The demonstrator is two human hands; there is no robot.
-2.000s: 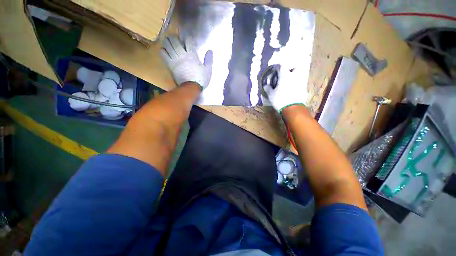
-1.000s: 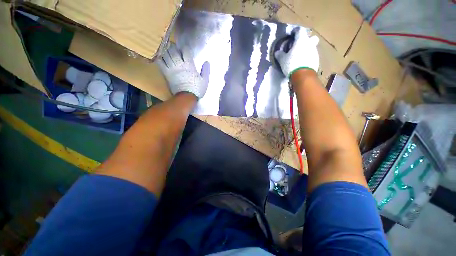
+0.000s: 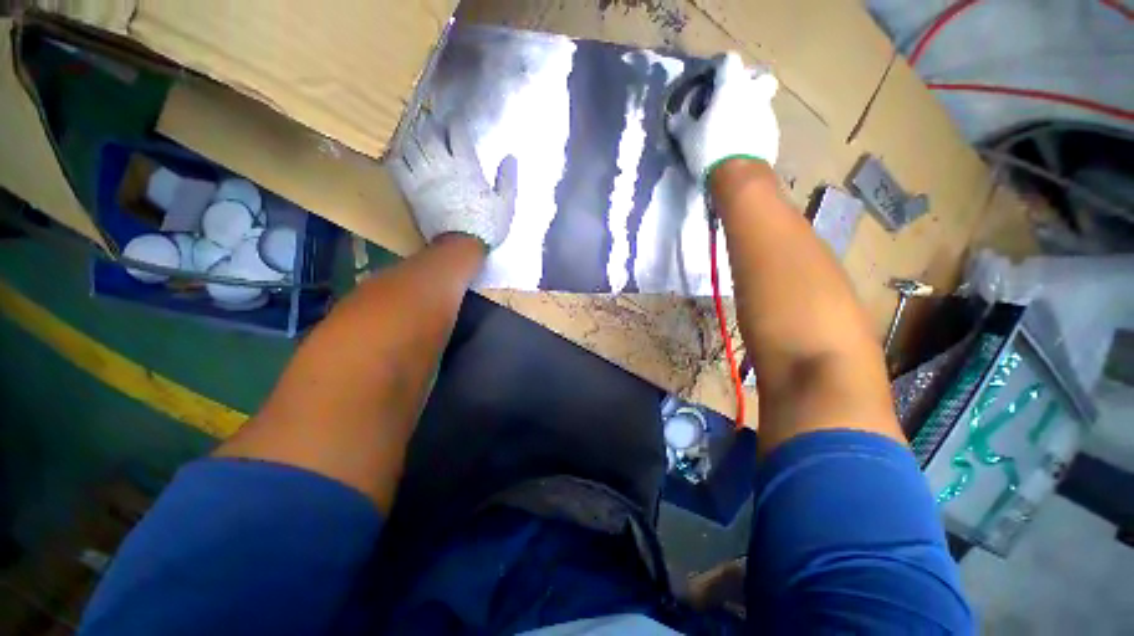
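Note:
A shiny metal panel lies flat on the cardboard-covered bench. My left hand, in a white knit glove, lies flat with fingers spread on the panel's left edge and holds nothing. My right hand, in a white glove with a green cuff edge, grips a dark round air sander at the panel's upper right. The sander is mostly hidden under the hand. A red air hose runs from it down over the bench's front edge.
A cardboard box stands at upper left. Blue bins with white discs are at left and below the bench. At right are a metal strip, a metal block, a small hammer and a case with green streaks.
My right hand with the sander has moved up the panel from its lower right part, then slightly left. My left hand stays on the left edge. The camera view has shifted a little.

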